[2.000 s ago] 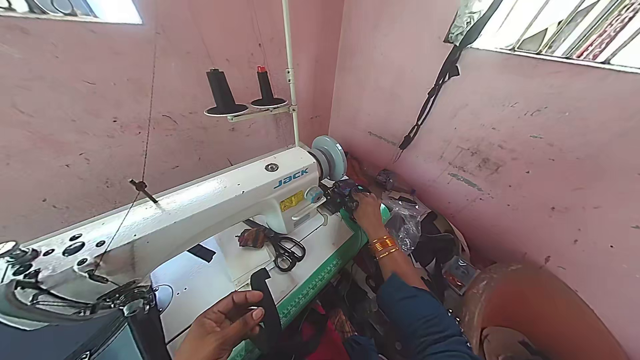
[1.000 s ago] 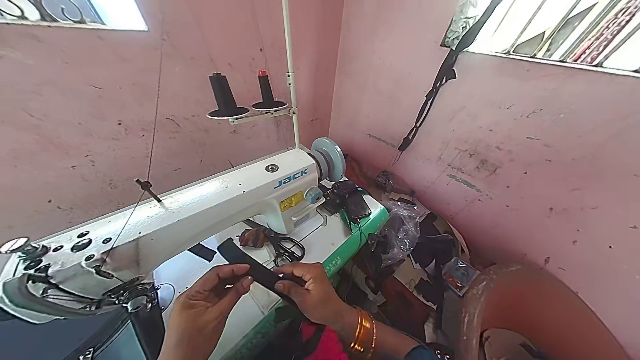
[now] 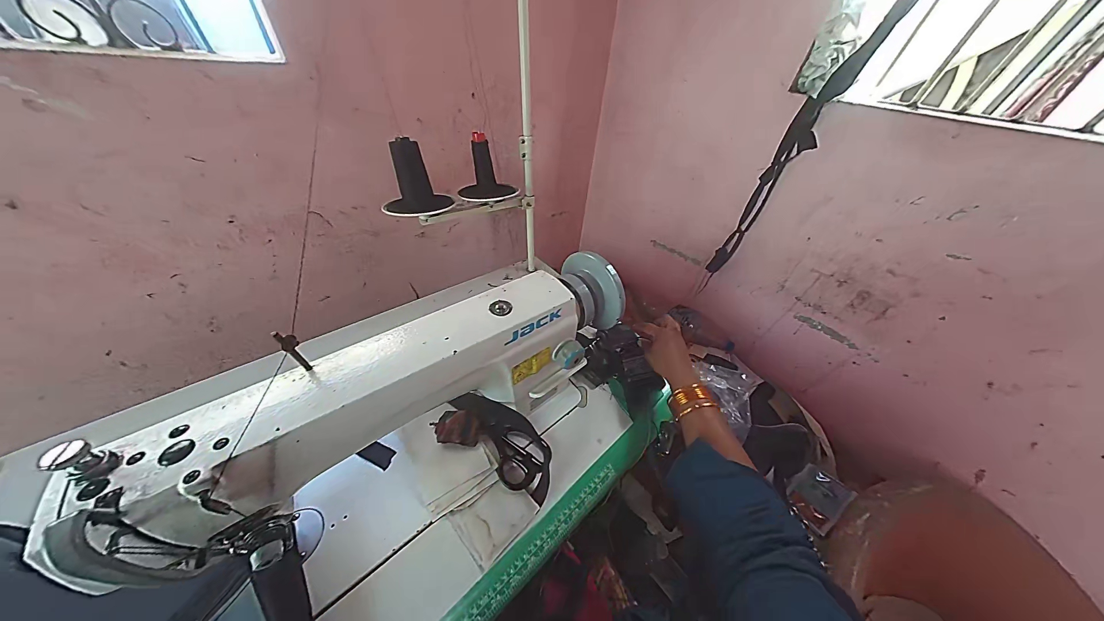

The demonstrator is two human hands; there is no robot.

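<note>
My right hand (image 3: 666,347) reaches past the handwheel (image 3: 597,291) of a white Jack sewing machine (image 3: 405,362), beside a dark bundle (image 3: 630,358) at the table's far right corner; whether its fingers hold anything is hidden. My left hand is out of view. Black-handled scissors (image 3: 520,457) lie on the table, with a black fabric strip (image 3: 485,407) beside and partly under them. A small dark fabric piece (image 3: 377,454) lies near the machine arm. Dark fabric (image 3: 280,578) hangs at the needle end.
Two black thread cones (image 3: 412,177) stand on a holder behind the machine. A green measuring tape (image 3: 552,535) runs along the table edge. Clear plastic (image 3: 729,397) and mixed scraps lie right of the table, near a large reddish-brown rounded container (image 3: 957,543). Black straps (image 3: 768,181) hang from the window.
One second ago both hands held a black strip over the table. Now a black strip lies by the scissors, my right hand has moved to the far corner, and my left hand has left the view.
</note>
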